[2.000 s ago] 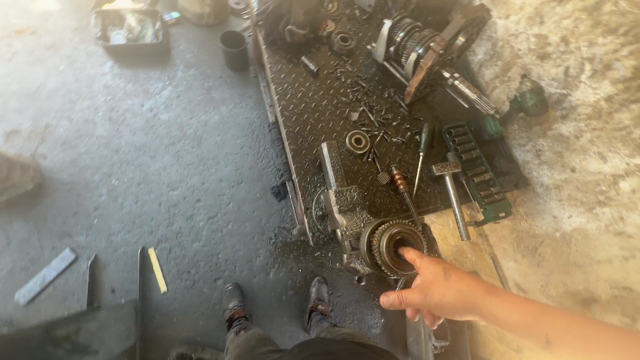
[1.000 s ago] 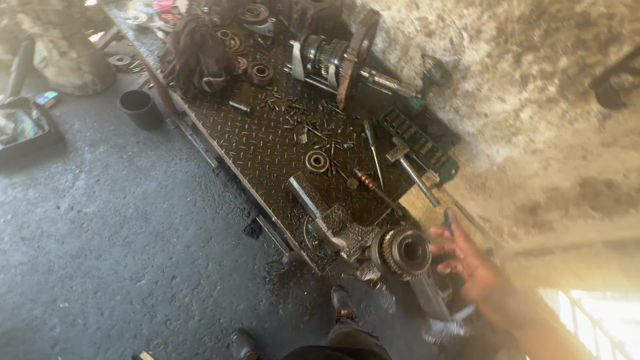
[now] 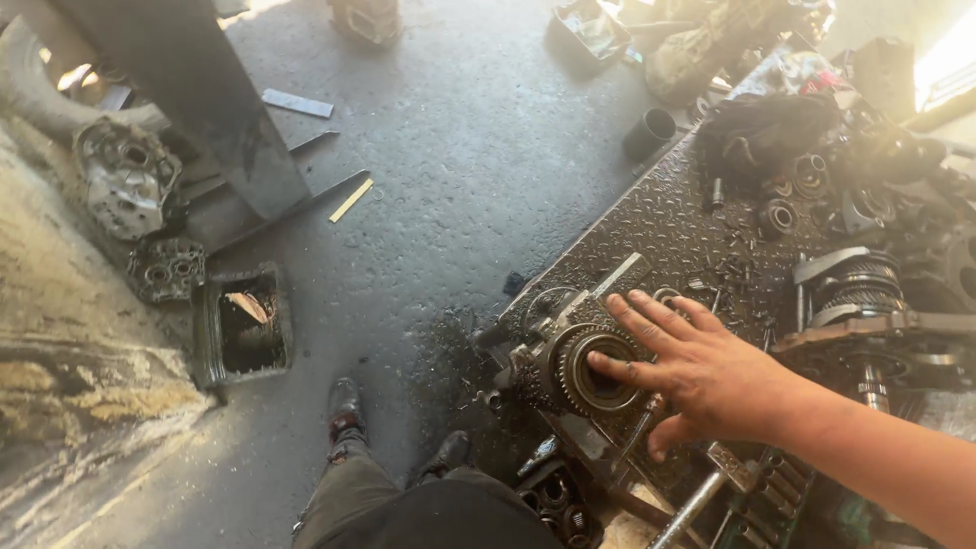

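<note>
My right hand (image 3: 698, 366) is spread over a toothed gear ring (image 3: 598, 370), palm down. Its fingers are apart, and one fingertip reaches the gear's bore; whether it touches cannot be told. The gear sits on a bench vise (image 3: 545, 362) at the corner of a steel tread-plate bench (image 3: 610, 229). Below the hand lie a hammer (image 3: 705, 488) and a green socket tray (image 3: 774, 488). A gear shaft assembly (image 3: 858, 286) stands to the right of the hand. My left hand is out of view.
Bearings (image 3: 778, 217), small bolts and a dark cloth (image 3: 762, 130) lie on the bench. A black cup (image 3: 650, 135) stands beside it. On the floor at left are a metal housing (image 3: 130, 179) and an oily pan (image 3: 248, 324); a steel post (image 3: 191, 99) rises nearby.
The view has swung far toward the left side of the floor. My right hand, beside the gear a second ago, is now over it with the fingers spread.
</note>
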